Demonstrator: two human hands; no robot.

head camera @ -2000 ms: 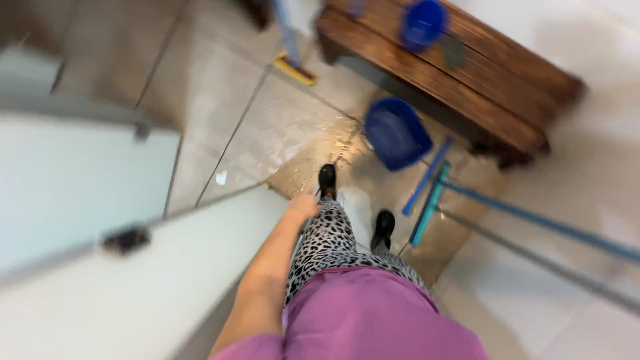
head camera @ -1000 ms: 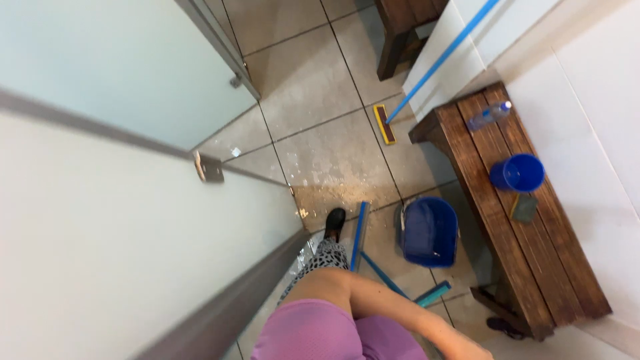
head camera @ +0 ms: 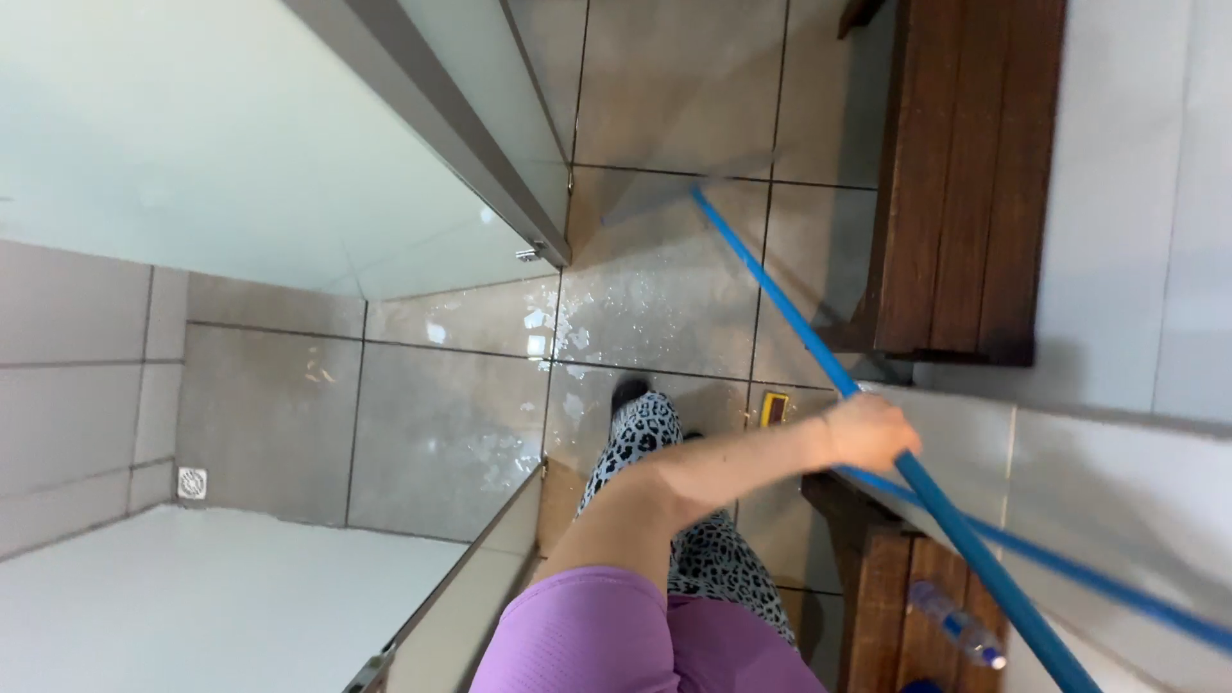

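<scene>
My left hand is closed around a blue pole, with the arm reaching across my body to the right. At the far end of the pole, a blurred, thin wide head, like a floor squeegee's, lies over the floor tiles. The pole's other end leaves the view at the lower right. My right hand is not in view. Beneath and beside my left hand, a second blue pole runs past. A yellow-edged brush head rests on the floor left of the hand. Wet patches shine on the tiles.
A frosted glass door stands at the upper left, and another panel edge rises at lower left. Wooden benches are on the right; the lower one holds a plastic bottle. A floor drain sits at far left.
My left hand, at the lower right a second ago, now grips a blue pole whose head is out over the tiles. The view has shifted, and the blue bucket on the floor is out of sight.
</scene>
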